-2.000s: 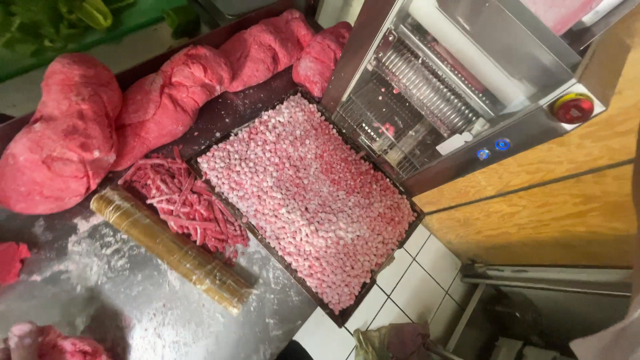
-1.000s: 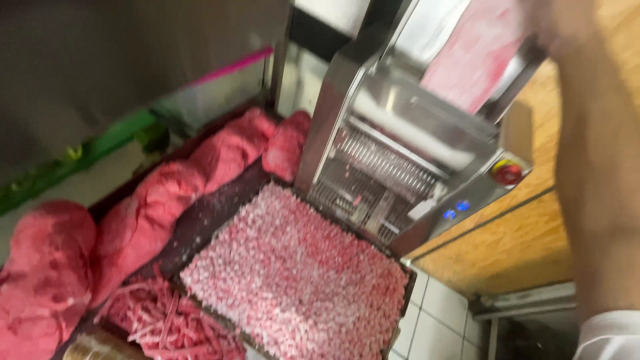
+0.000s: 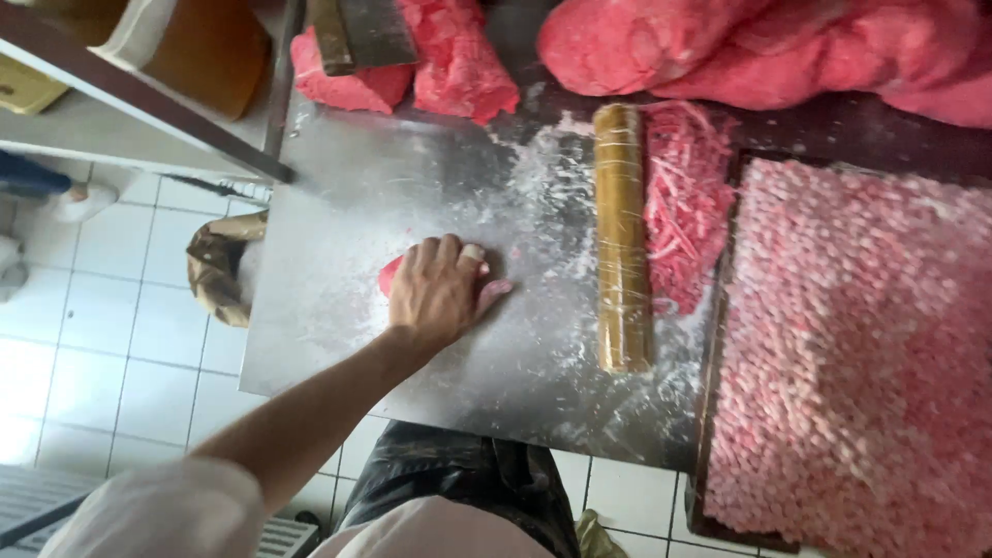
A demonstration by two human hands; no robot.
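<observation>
My left hand [image 3: 438, 291] lies palm down on the steel table, its fingers curled over a small piece of pink dough [image 3: 390, 276] that is mostly hidden beneath it. My right hand is not in view. To the right of my left hand lies a brown roll wrapped in clear film [image 3: 622, 240], with a heap of thin pink dough strips [image 3: 686, 209] against its far side. A dough scraper [image 3: 380, 35] rests over pink dough chunks [image 3: 465, 66] at the top. A dark tray [image 3: 717, 341] at the right holds many small floury pink dough pieces [image 3: 860, 341].
Large pink dough masses [image 3: 744, 50] stretch along the top right. White flour is spread over the steel tabletop [image 3: 325, 209]. A shelf edge [image 3: 155, 89] and an amber-filled container [image 3: 194, 46] are at upper left. A paper sack [image 3: 225, 267] stands beside the table; a person's shoe [image 3: 87, 203] shows on the tiled floor.
The view has swung far left, and the steel machine is out of sight. An arm reached up beside that machine one second ago; now my left hand shows on the dough.
</observation>
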